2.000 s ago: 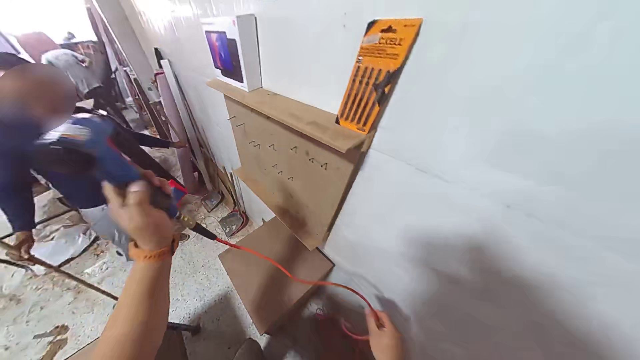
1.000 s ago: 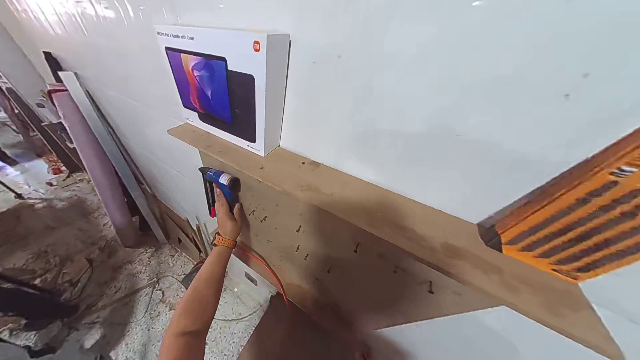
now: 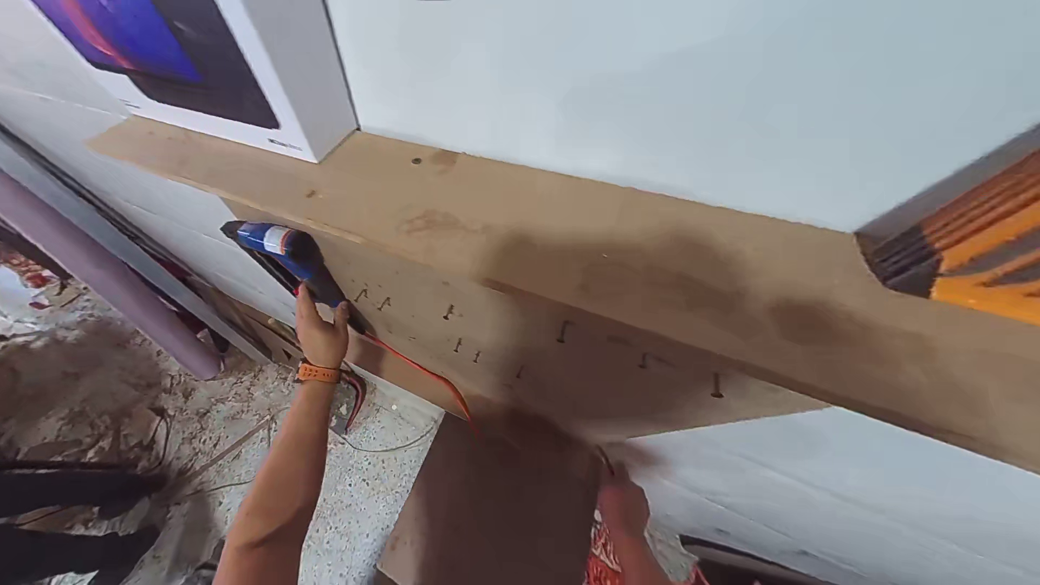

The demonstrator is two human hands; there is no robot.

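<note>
My left hand (image 3: 322, 329), with an orange watch band at the wrist, grips the handle of a blue and black power tool (image 3: 288, 253) held upright against a brown wooden board (image 3: 520, 349) on the wall. Screws or nails stick out of that board to the right of the tool. A red cable (image 3: 418, 366) runs from the base of the handle down to the right. Low at the right, my right hand (image 3: 624, 505) is blurred, its fingers closed on a dark piece of cable.
Over the board runs a wooden shelf (image 3: 528, 219) carrying a white tablet box (image 3: 296, 73) and an orange blade package (image 3: 991, 260). Below stands a brown box-like panel (image 3: 496, 504). Long boards and a pinkish roll (image 3: 106, 284) lean at the left. A person's dark-clothed legs (image 3: 73, 512) show lower left.
My left hand has brought the blue tool from open space on the left to the board under the shelf. The view has moved closer to the shelf.
</note>
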